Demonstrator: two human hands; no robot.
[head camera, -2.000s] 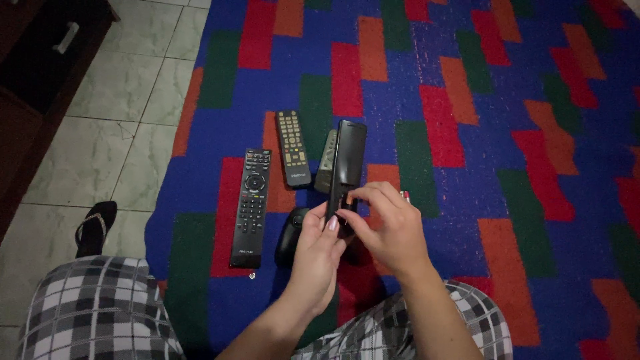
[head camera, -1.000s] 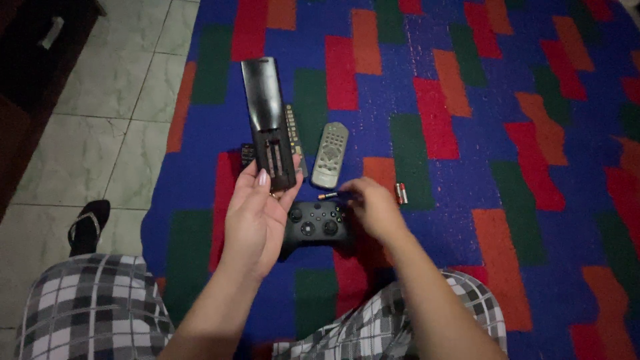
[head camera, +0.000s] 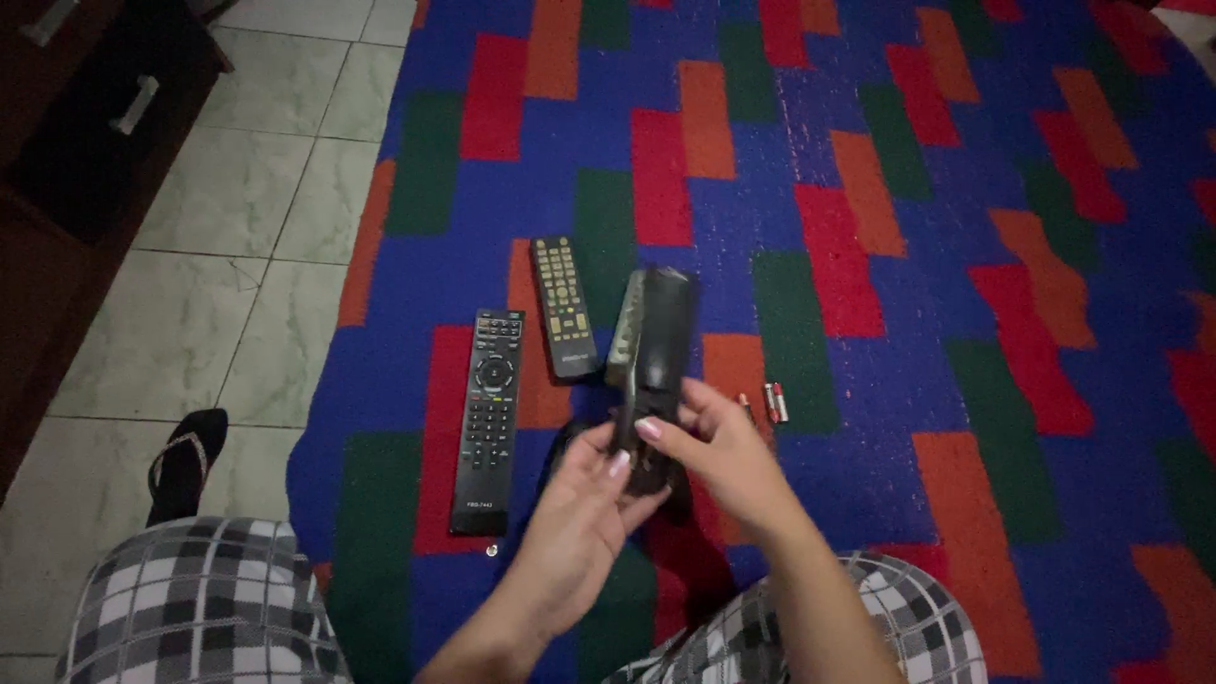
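Both hands hold a black remote control, its far end pointing away from me and somewhat blurred. My left hand grips the near end from the left and below. On the near right side, my right hand has its thumb across the remote. Behind it lies a grey remote, partly covered. Small batteries rest on the blanket just right of my right hand. A black game controller is mostly hidden under the hands. Whether the held remote's battery bay is covered cannot be told.
A long black remote and a black remote with pale buttons lie to the left on the patterned blanket. A small round shiny item sits below the long one. Dark drawers stand at the upper left beside the tiled floor.
My right hand was apart, holding a battery near the controller; now it is on the held remote. The left hand has brought that remote rightwards, over the grey one and the controller.
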